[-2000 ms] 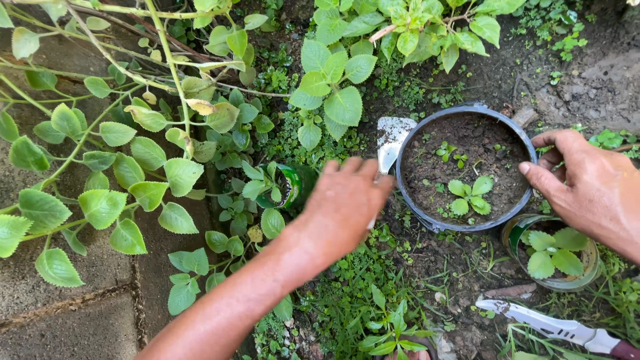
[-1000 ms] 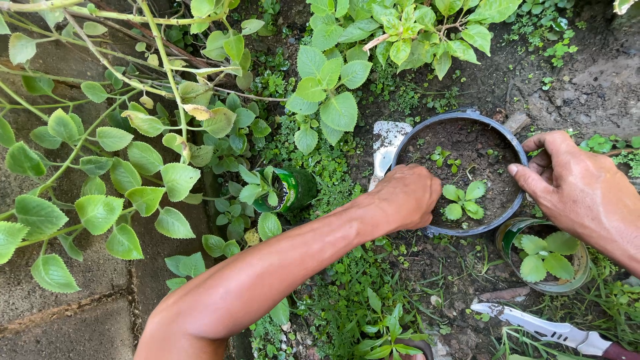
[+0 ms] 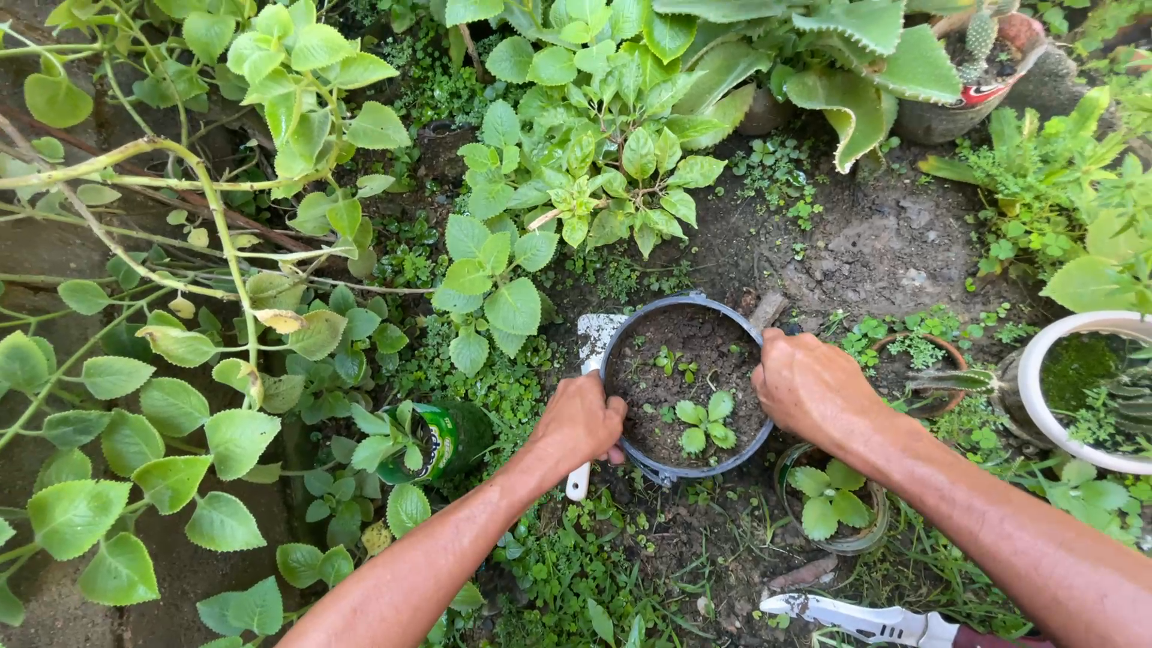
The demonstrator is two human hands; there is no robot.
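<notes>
A round dark plastic pot [image 3: 650, 364] of soil stands on the ground, a small leafy seedling [image 3: 706, 421] growing in it. My left hand [image 3: 579, 423] grips the pot's left rim, its fingers closed over the edge. On the opposite side my right hand [image 3: 813, 385] holds the right rim. A white scraper-like tool [image 3: 596, 335], soiled at its blade, lies left of the pot, partly under my left hand. Below my right forearm sits a clear container [image 3: 877, 531] with another seedling [image 3: 830, 498].
A green bottle planter [image 3: 454, 441] stands at left among leafy stems. A knife-like tool with a white blade [image 3: 850, 616] lies at the lower right. Potted cacti in a white-rimmed pot [image 3: 1035, 396] and a terracotta pot [image 3: 958, 355] stand at right. Broad-leaved plants [image 3: 585, 135] grow behind.
My left hand has come from the green bottle to the pot's left rim. My right hand, earlier with fingers spread at the rim, is now closed on it. The view has widened.
</notes>
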